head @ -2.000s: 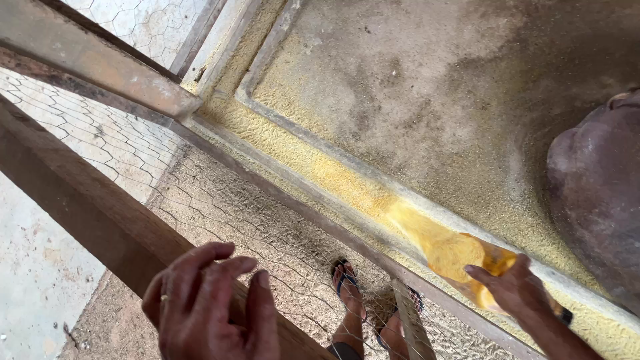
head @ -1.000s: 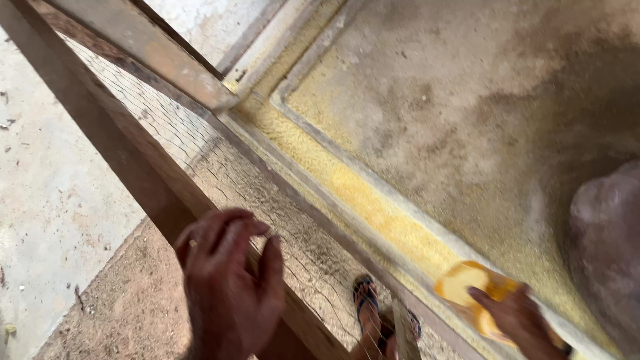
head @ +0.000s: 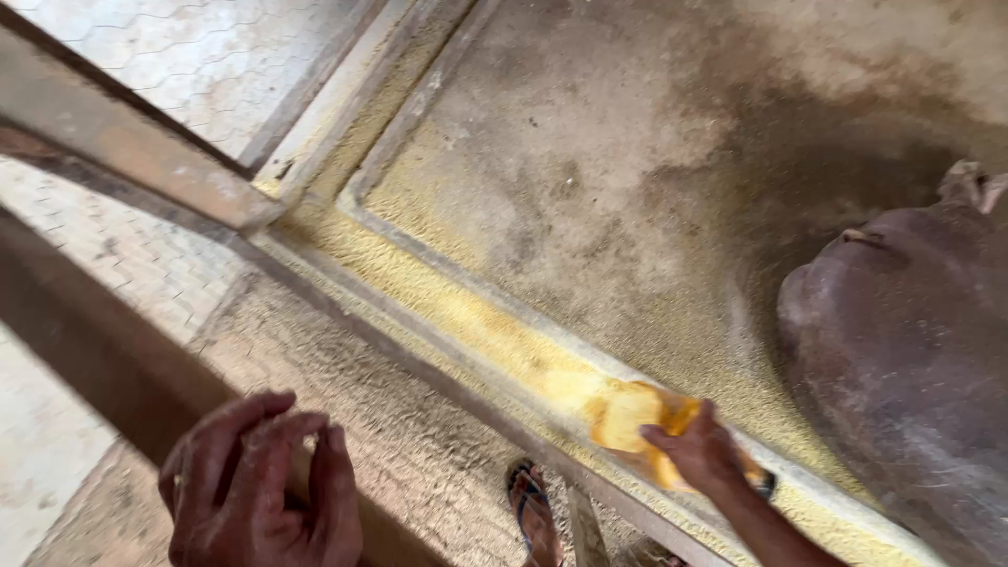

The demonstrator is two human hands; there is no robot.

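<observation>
My right hand (head: 701,453) grips an orange plastic scoop or cut container (head: 626,417), its mouth facing left, low over a concrete trough (head: 465,315). Yellow meal, like ground feed, lies along the trough and is thick and blurred just left of the container's mouth. At the lower left my left hand (head: 264,480) rests over a wooden rail (head: 102,346), fingers curled and apart, with the rail under the palm. What the underside of the right hand touches is hidden.
A large dark pig (head: 906,346) lies on the concrete pen floor (head: 598,181) at the right. Wooden beams (head: 134,150) and wire mesh stand at the left. A sandalled foot (head: 535,504) shows below the trough's edge.
More yellow meal lies near the container's mouth than one second ago. The right hand keeps its grip on the container, and the left hand stays at the rail. The view has shifted.
</observation>
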